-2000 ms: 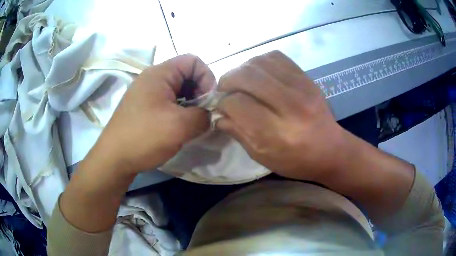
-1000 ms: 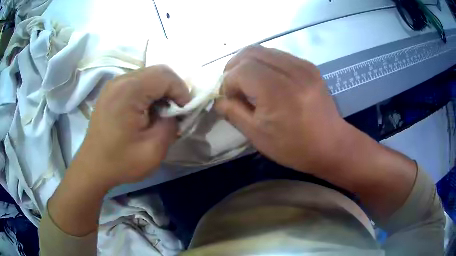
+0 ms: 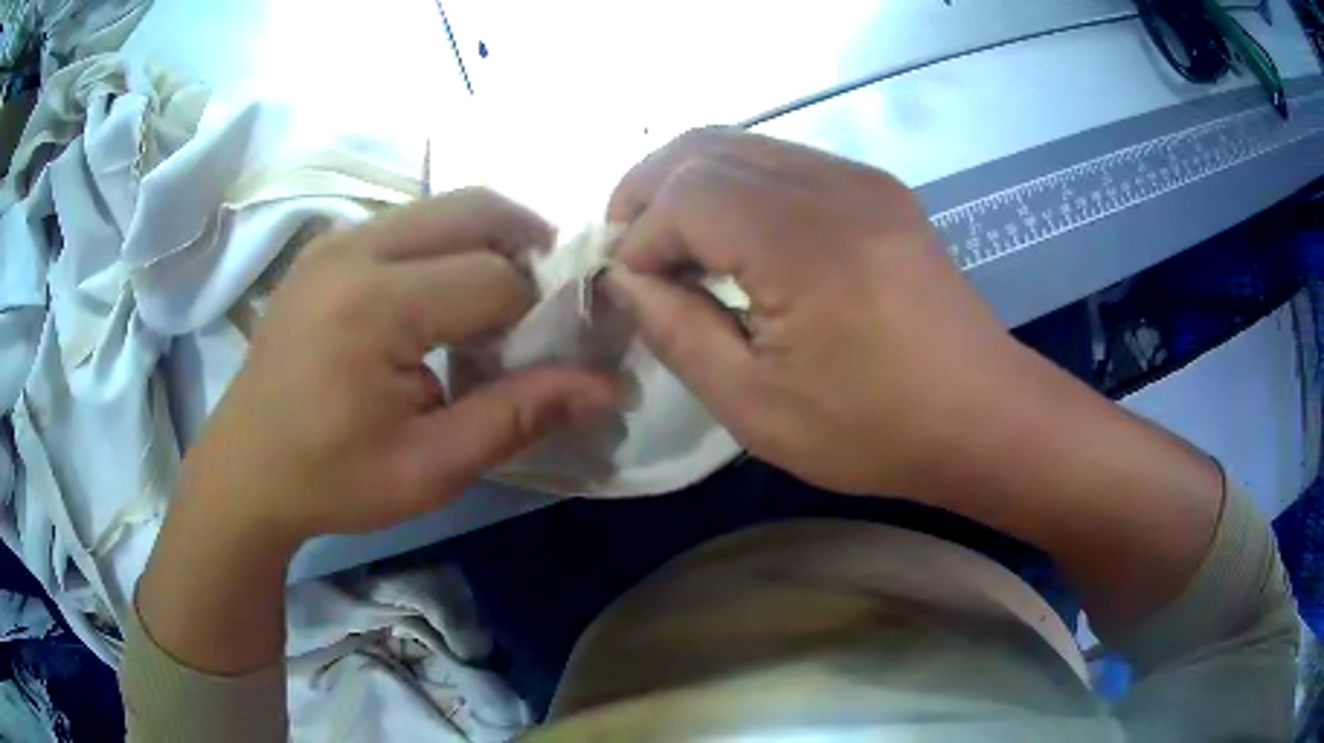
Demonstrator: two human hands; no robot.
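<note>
A cream-white cloth piece point(image 3: 661, 421) lies at the table's front edge, its rounded lower edge hanging over. My right hand point(image 3: 813, 298) pinches the bunched upper edge of the cloth between thumb and fingers. My left hand point(image 3: 392, 363) is at the left side of the same cloth, its thumb spread away from the fingers. The left fingertips touch the bunched edge; whether they grip it is partly hidden. The small folded part between the hands is blurred by bright light.
A large crumpled white cloth pile point(image 3: 102, 276) is at the left, with more cloth point(image 3: 385, 653) hanging below the table. A printed ruler scale point(image 3: 1075, 203) runs along the grey front edge. Black and green items point(image 3: 1220, 44) lie at the upper right. My lap is below.
Both hands have shifted slightly left and the bunched edge has turned upward between them. The left hand has gone from a closed fist to a looser hold with its thumb extended.
</note>
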